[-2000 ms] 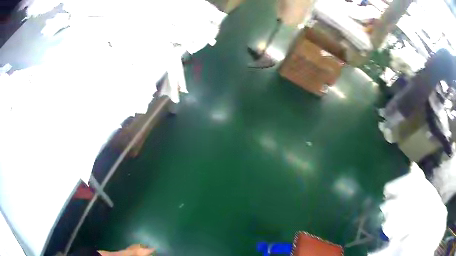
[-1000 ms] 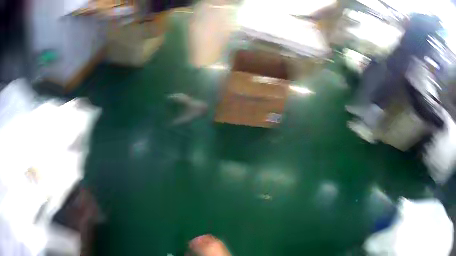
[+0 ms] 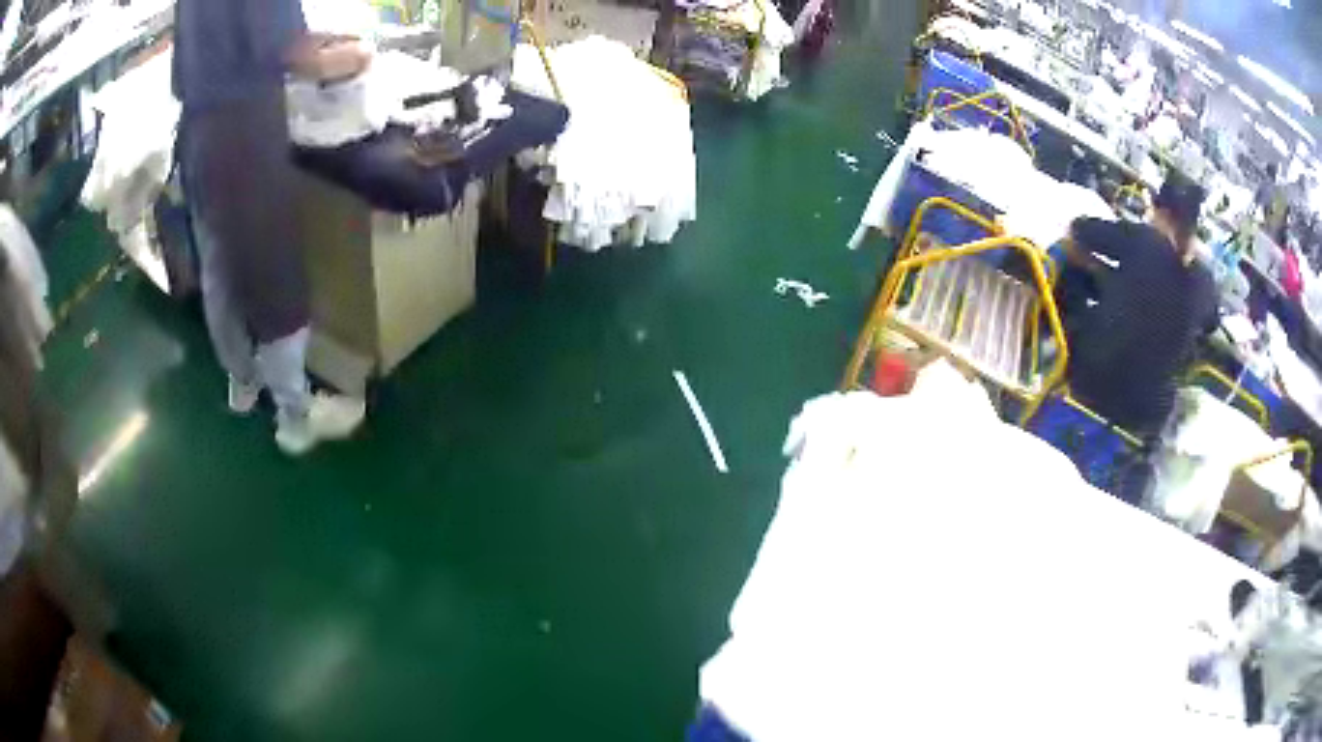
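Neither of my hands is in the picture. A large heap of white fabric pieces [image 3: 942, 580] lies nearest in front of me at the lower right, overexposed so that its folds hardly show. A bit of blue shows under its lower left edge. A small red thing [image 3: 895, 374] shows at the heap's far edge.
Green floor [image 3: 537, 493] with white scraps. A standing person [image 3: 239, 174] is at a cardboard box [image 3: 421, 276] topped with dark cloth. A yellow-framed trolley [image 3: 986, 312] stands beyond the heap. A person in dark clothes [image 3: 1138, 312] is at the right. White garments [image 3: 616, 138] hang further back.
The view has swung to the right, from the open brown box to the standing person and the white heap. The hand seen earlier at the bottom edge is out of the picture.
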